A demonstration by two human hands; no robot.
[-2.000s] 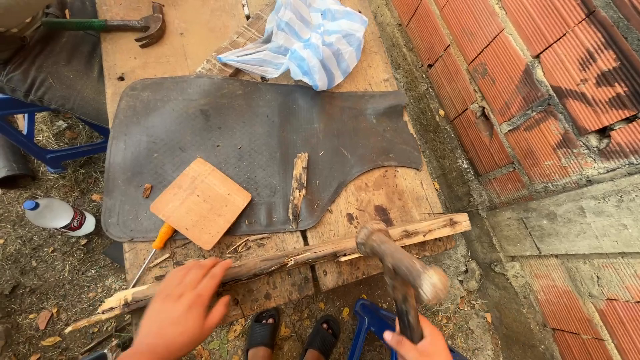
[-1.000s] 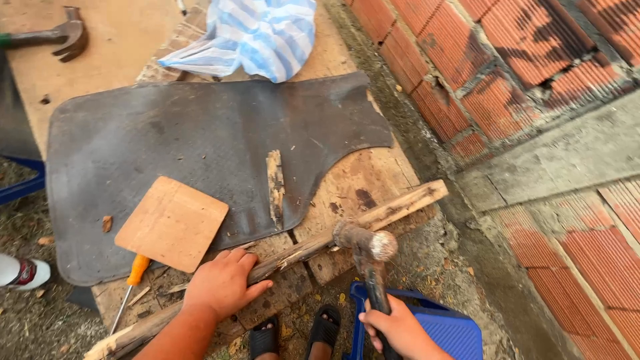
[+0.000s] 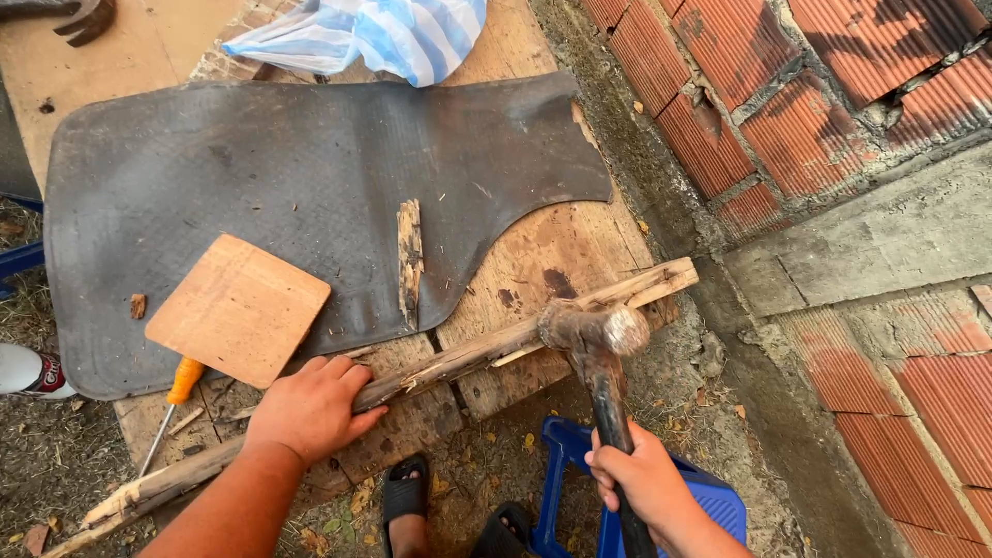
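Observation:
A long, split wooden stick (image 3: 457,358) lies slantwise along the near edge of the wooden table. My left hand (image 3: 314,407) is closed over its left-middle part, pressing it to the table. In my right hand (image 3: 639,480) is the handle of a ball-peen hammer (image 3: 593,333); its rusty head is over the right part of the stick, and whether they touch I cannot tell. A square wooden board (image 3: 239,310) rests partly on the dark rubber mat (image 3: 310,178), over the orange handle of a screwdriver (image 3: 184,380). A splintered wood piece (image 3: 410,260) lies on the mat.
At the top are a striped plastic bag (image 3: 411,35) and a claw hammer (image 3: 89,19). A bottle (image 3: 31,372) stands left of the table. A brick wall (image 3: 806,132) runs along the right, and a blue plastic stool (image 3: 709,496) is below the table edge.
My left hand was open above the stick two seconds ago and has come down around it. The hammer in my right hand was blurred by motion then and now appears sharp. The view has shifted somewhat.

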